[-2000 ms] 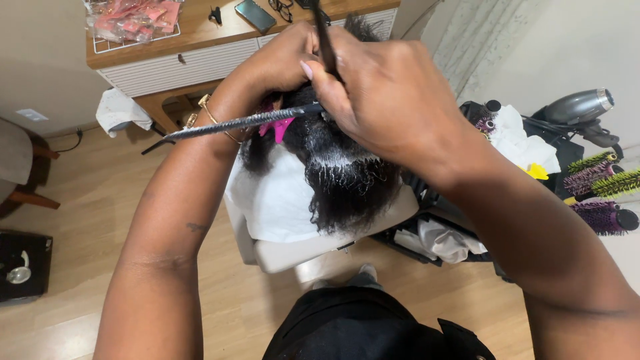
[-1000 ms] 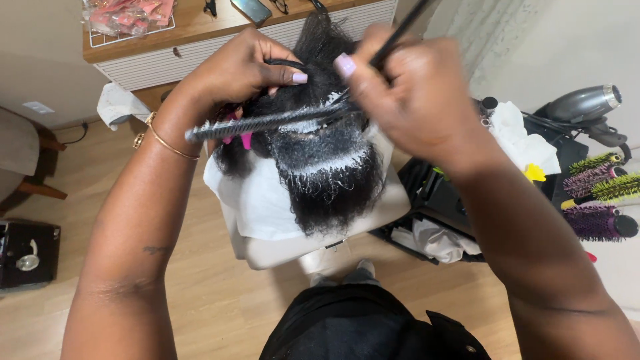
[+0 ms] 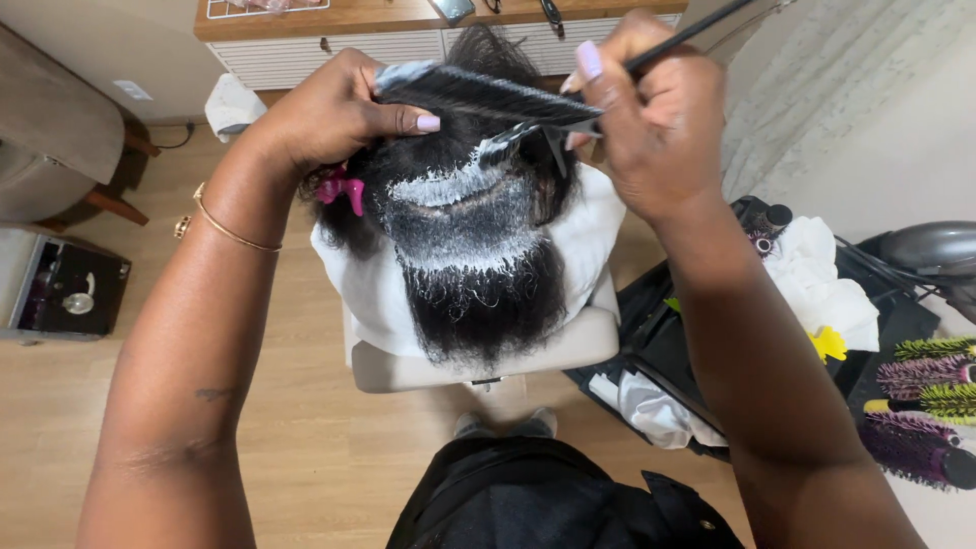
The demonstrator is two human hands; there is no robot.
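Note:
A head of dark hair (image 3: pixel 488 320) is seen from above, with bands of white cream (image 3: pixel 442 187) across it. My left hand (image 3: pixel 335 114) lies at its upper left, thumb against the hair; other fingertips are hidden. My right hand (image 3: pixel 663 114) grips a black handle (image 3: pixel 690 34) at the upper right. A blurred black comb-like tool (image 3: pixel 488 95), whitened at its left end, spans between the hands; what holds it is unclear. Below it, cream-covered bristles (image 3: pixel 507 145) touch the hair beside grey prongs (image 3: pixel 558 149). A pink clip (image 3: pixel 341 189) holds hair at the left.
A white cloth (image 3: pixel 595 229) lies around the person's shoulders over a pale chair back (image 3: pixel 488 366). Round brushes (image 3: pixel 919 450), a hair dryer (image 3: pixel 930 248) and a black bag (image 3: pixel 656 343) are at the right. A wooden dresser (image 3: pixel 366 27) stands beyond the head.
The comb-like tool's left end has moved from beyond my left wrist to beside my left fingers. My right hand has moved right from over the hair, leaving more of the cream bands visible.

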